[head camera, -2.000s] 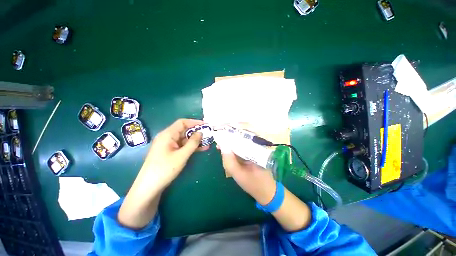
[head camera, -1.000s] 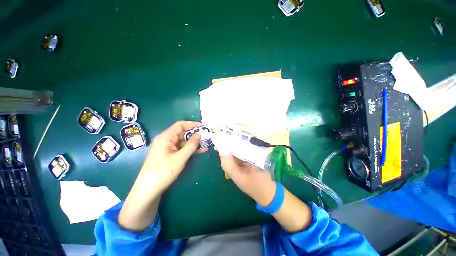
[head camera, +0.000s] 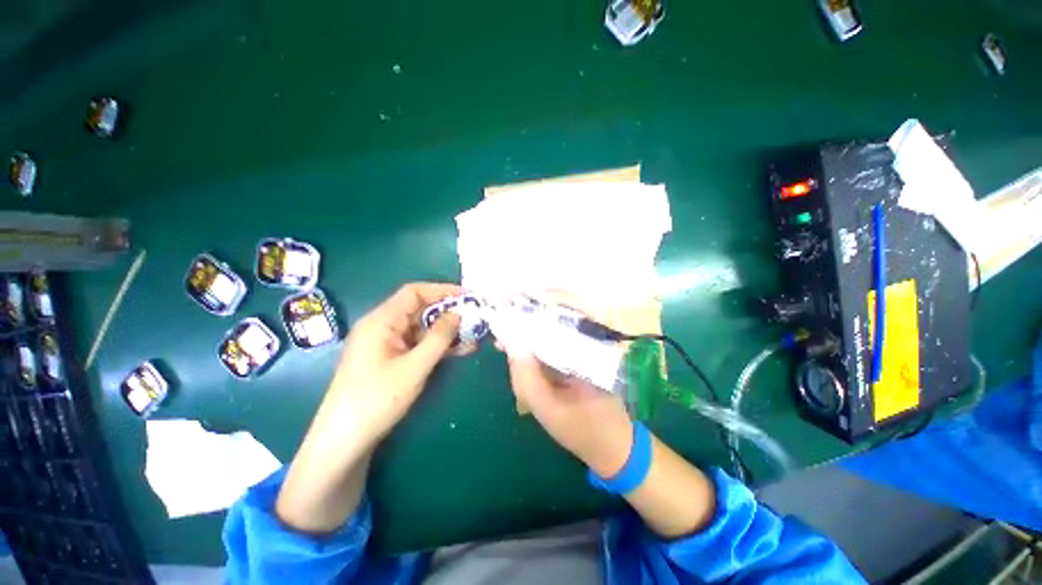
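Note:
My left hand (head camera: 394, 354) is bare and holds a small watch case (head camera: 457, 320) with a silver rim between thumb and fingers. My right hand (head camera: 566, 400), with a blue wrist strap (head camera: 632, 459), holds a white dispensing syringe (head camera: 571, 349) like a pen. The syringe's front end is at the right side of the case; whether the tip touches is too small to tell. A green air cap (head camera: 647, 379) is on its rear end, with a clear hose (head camera: 731, 423) and a dark cord.
Several cases (head camera: 214, 285) lie at left, others along the far side. White paper (head camera: 560, 234) lies on cardboard (head camera: 577, 177). A black dispenser (head camera: 851, 246) stands at right. A black tray (head camera: 57, 457), metal rail (head camera: 63, 239), thin stick (head camera: 114, 309) and paper scrap (head camera: 203, 466) are at left.
Cases at the far side have shifted left in view. The cases near my left hand sit slightly lower and further right than a second ago. Both hands keep their hold, nearly unmoved.

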